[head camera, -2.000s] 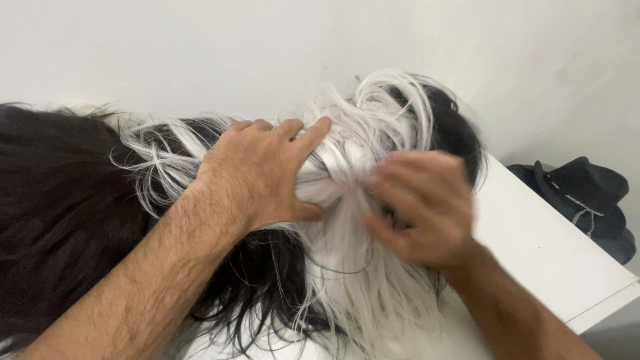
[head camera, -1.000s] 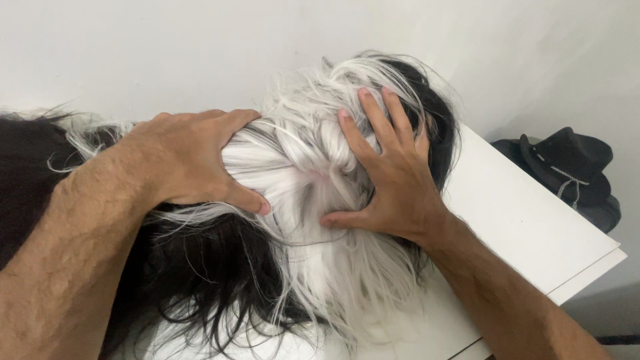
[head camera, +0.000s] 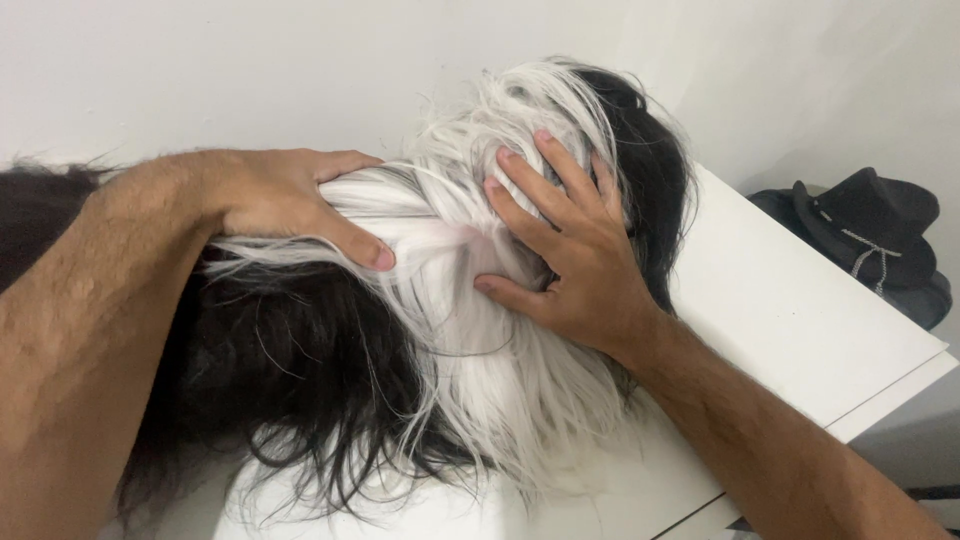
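Long-haired black and white fur (head camera: 495, 390), which looks like a dog's coat, lies across a white surface. A small pinkish patch shows where the white hair parts between my hands. My left hand (head camera: 300, 199) rests on the white hair left of that patch, thumb spread from the fingers, with the fingers partly hidden by the hand and the hair. My right hand (head camera: 570, 236) lies on the white hair right of the patch, fingers spread, near the black hair at the right end. Dark hair (head camera: 285, 352) hangs below my left hand.
A white tabletop (head camera: 787, 307) extends to the right under the fur, with its edge at the lower right. Black hats (head camera: 877, 217), one with a braided cord, are beyond the table at the right. A pale wall (head camera: 300, 75) runs behind.
My left hand has moved left along the fur from two seconds ago. My right hand, blurred near the parting then, now lies with its fingers spread on the hair.
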